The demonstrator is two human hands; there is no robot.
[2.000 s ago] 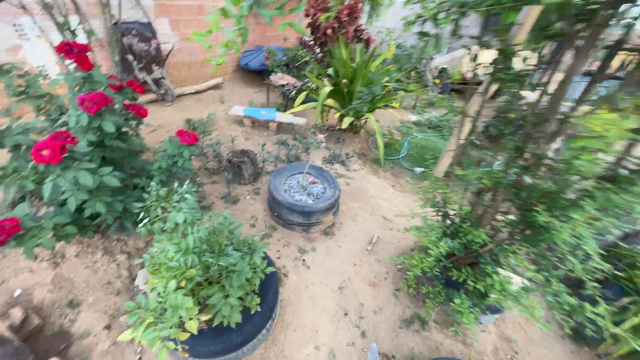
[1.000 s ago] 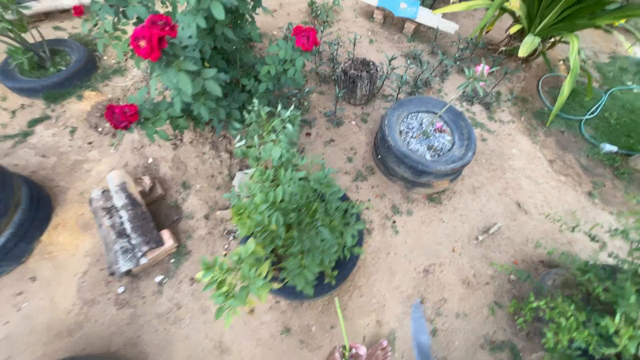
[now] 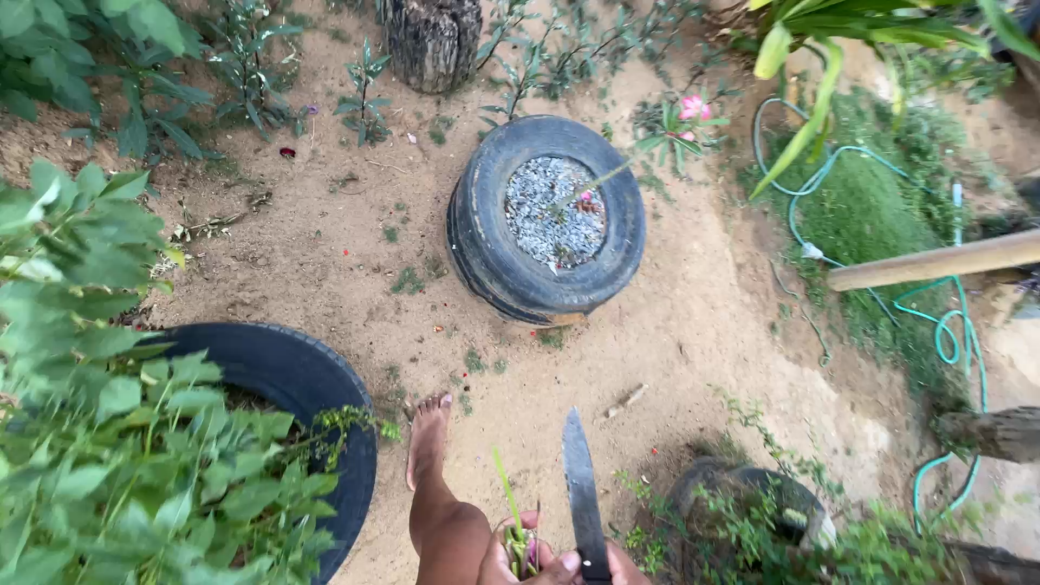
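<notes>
At the bottom edge, my left hand [image 3: 516, 561] is closed around a small bunch of green plant stems [image 3: 516, 536], one light green stem sticking up from it. Right beside it, my right hand [image 3: 621, 565] grips the black handle of a knife [image 3: 583, 479], whose long grey blade points up and away from me. The two hands are close together, and both are partly cut off by the frame. Ahead stands a tire planter [image 3: 471, 236] filled with grey gravel, from which a thin stem with a pink flower at its tip leans right.
A leafy plant [image 3: 187, 455] grows in a black tire [image 3: 345, 390] at left, near my bare foot [image 3: 431, 439]. A tree stump [image 3: 433, 41] stands beyond. At right are a green hose [image 3: 946, 325], a wooden pole [image 3: 934, 262] and another planter [image 3: 780, 496] under foliage.
The view has moved forward and tilted down, toward the gravel-filled tire. The knife and both hands show more fully, and a bare foot has come into sight.
</notes>
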